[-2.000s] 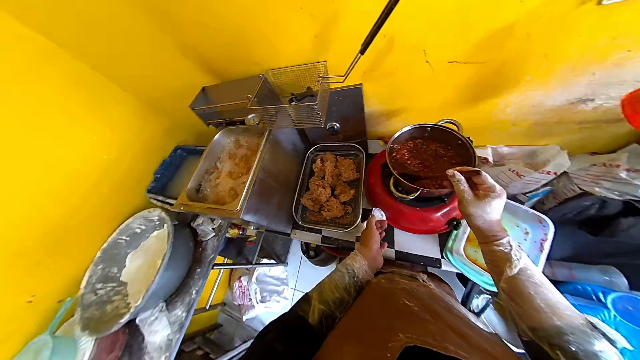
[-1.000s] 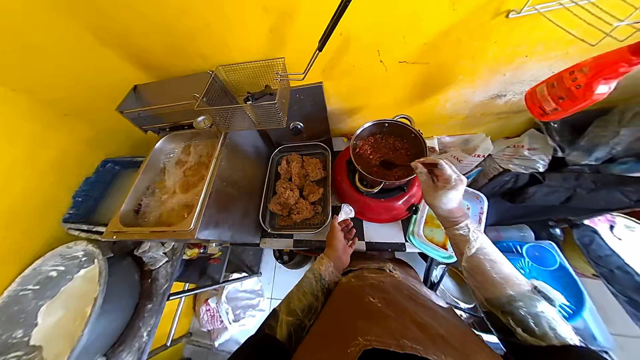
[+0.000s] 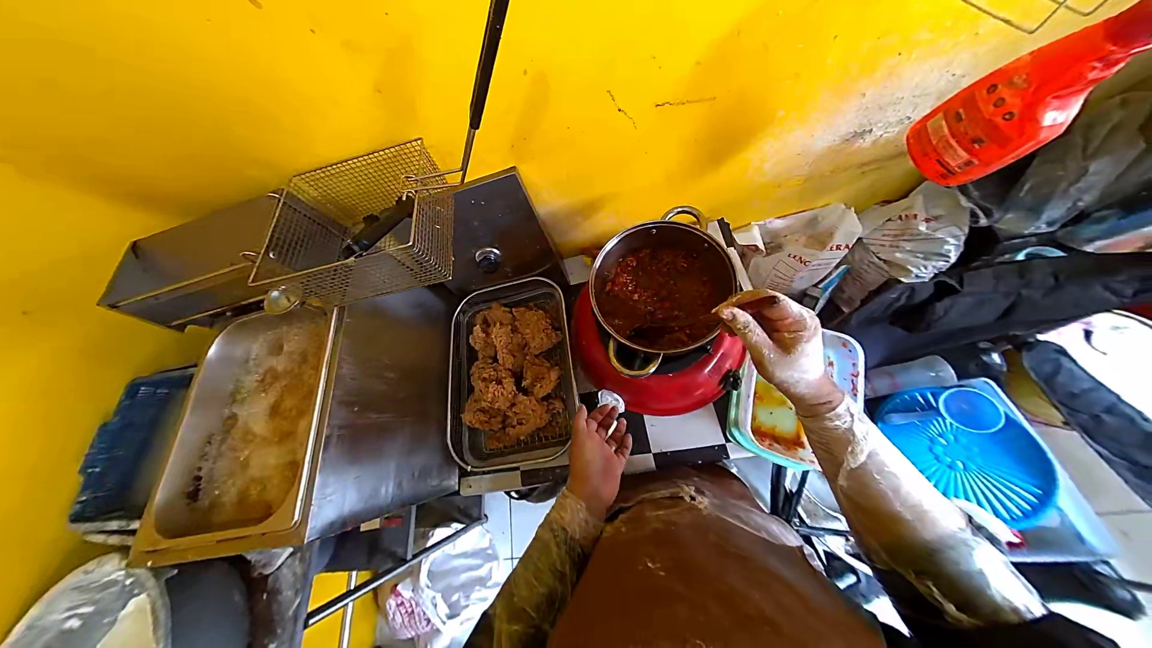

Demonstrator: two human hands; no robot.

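My right hand, dusted with flour, grips the handle of a spoon or spatula whose lower end is hidden in a dark red chunky sauce. The sauce is in a two-handled metal pot on a round red portable stove. My left hand is palm up with curled fingers beside the tray's lower right corner; a small white crumpled piece lies at its fingertips, and whether it is pinched is unclear. Pieces of breaded fried chicken lie on a rack in a metal tray.
A deep fryer with bubbling oil is at left, with a wire fry basket behind it. A stained plastic container sits right of the stove. Farther right are a blue basket, plastic bags and a red bottle.
The right hand stays by the pot's right edge with the utensil in the sauce. The left hand has turned its palm upward, its fingers loosening near the white piece.
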